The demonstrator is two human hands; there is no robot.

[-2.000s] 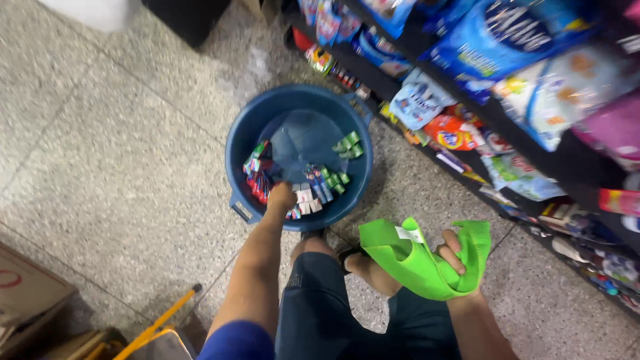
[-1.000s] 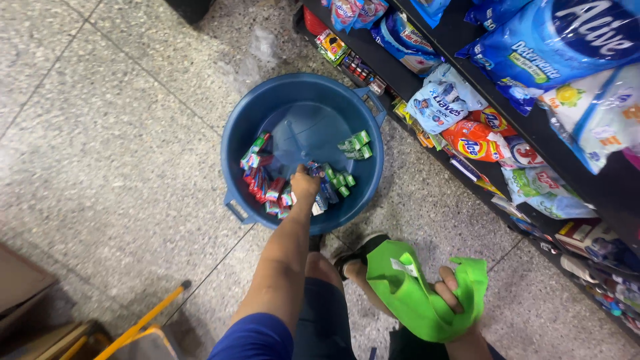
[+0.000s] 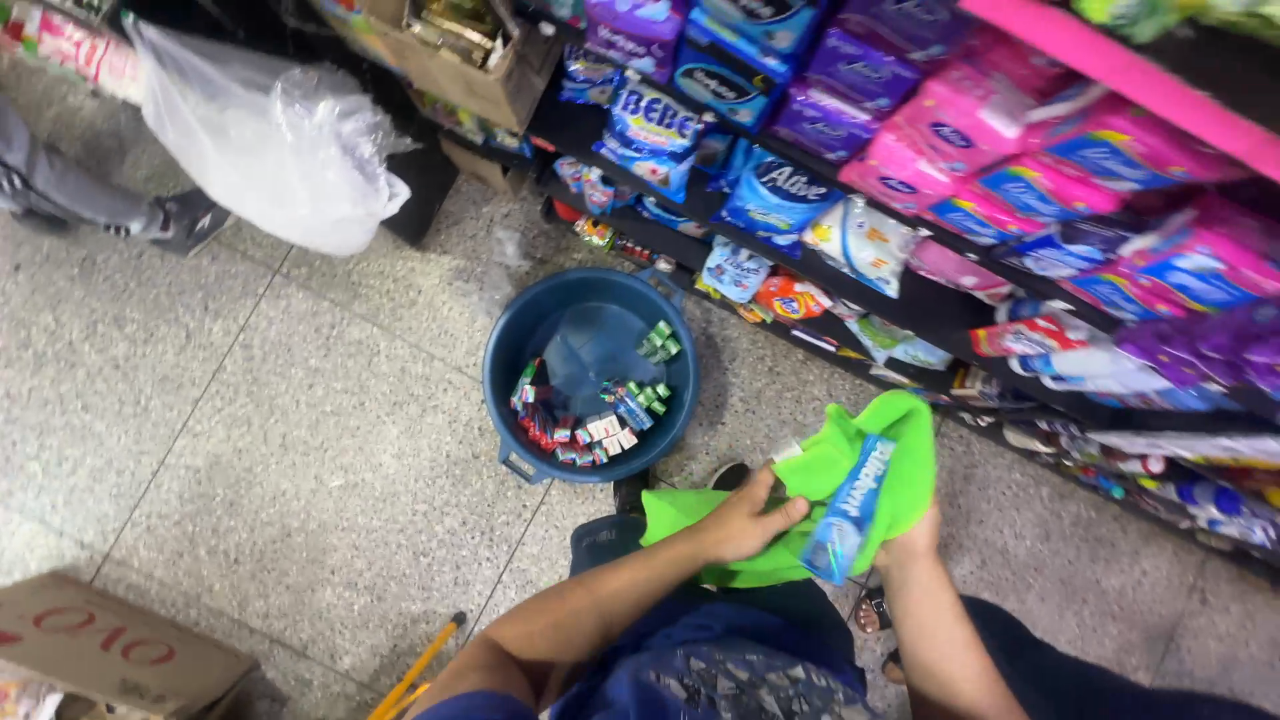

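Note:
A bright green cloth (image 3: 910, 450) is spread between my two hands, with a blue toothpaste box (image 3: 852, 510) lying on it. My right hand (image 3: 912, 540) holds the cloth from beneath and behind, its fingers largely hidden. My left hand (image 3: 752, 520) lies against the left part of the cloth, thumb pointing at the box; whether it grips the fabric is unclear. On the floor ahead, a round blue plastic basin (image 3: 500, 400) contains small red, white, blue and green boxes (image 3: 600, 432) along its near and right sides.
Shelves of packaged goods (image 3: 780, 200) run along the right. A translucent plastic bag (image 3: 290, 150) and a person's leg (image 3: 90, 180) are at upper left. A cardboard box (image 3: 120, 640) and a yellow handle (image 3: 415, 670) are at lower left. Another person's sandalled foot (image 3: 873, 608) is near my right arm.
My left hand has moved from the basin to the green cloth. The blue toothpaste box now shows on the cloth. The view has shifted and takes in more of the shelves.

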